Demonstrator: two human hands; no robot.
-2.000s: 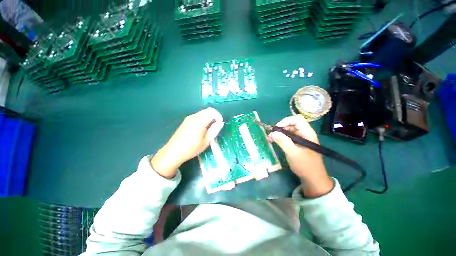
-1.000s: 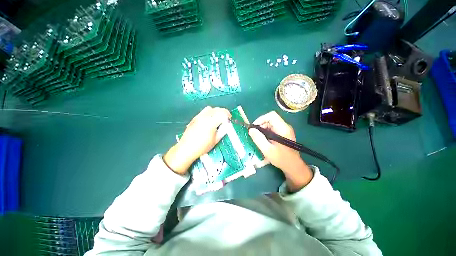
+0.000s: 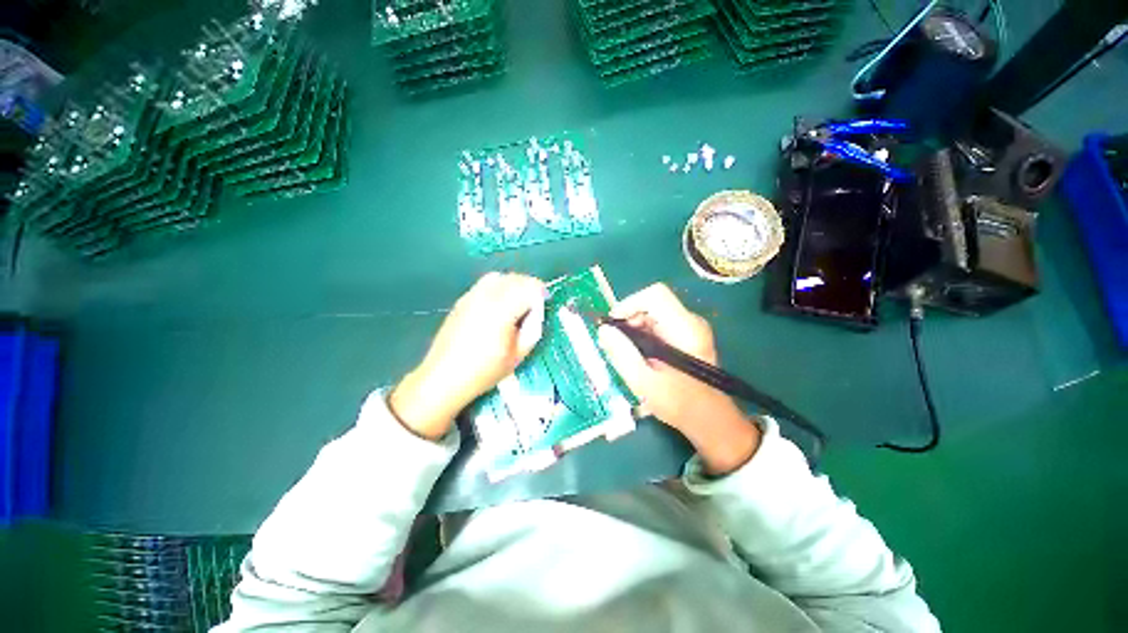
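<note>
A green circuit board (image 3: 572, 393) lies solder side up, tilted, on a pale backing plate (image 3: 539, 460) near my body. My left hand (image 3: 476, 346) is over the board's upper left edge, fingers pinched on thin solder wire; a thread (image 3: 371, 314) trails to the left. My right hand (image 3: 678, 359) holds the black soldering iron (image 3: 693, 366) like a pen at the board's upper right. The iron's tip is over the upper part of the board; whether it touches a joint cannot be told.
Another board (image 3: 529, 195) lies component side up beyond. Small white parts (image 3: 700, 160), a round pot (image 3: 735, 235), a black tray (image 3: 839, 247) and a soldering station (image 3: 990, 254) are at right. Stacked boards (image 3: 439, 43) line the far side. Blue bins (image 3: 25, 420) stand left; a board rack (image 3: 139, 581) is lower left.
The view shifted, then steadied. The iron's tip moved from the board's top right toward my left fingers, then slightly back right. My left hand has drawn slightly left since a second ago.
</note>
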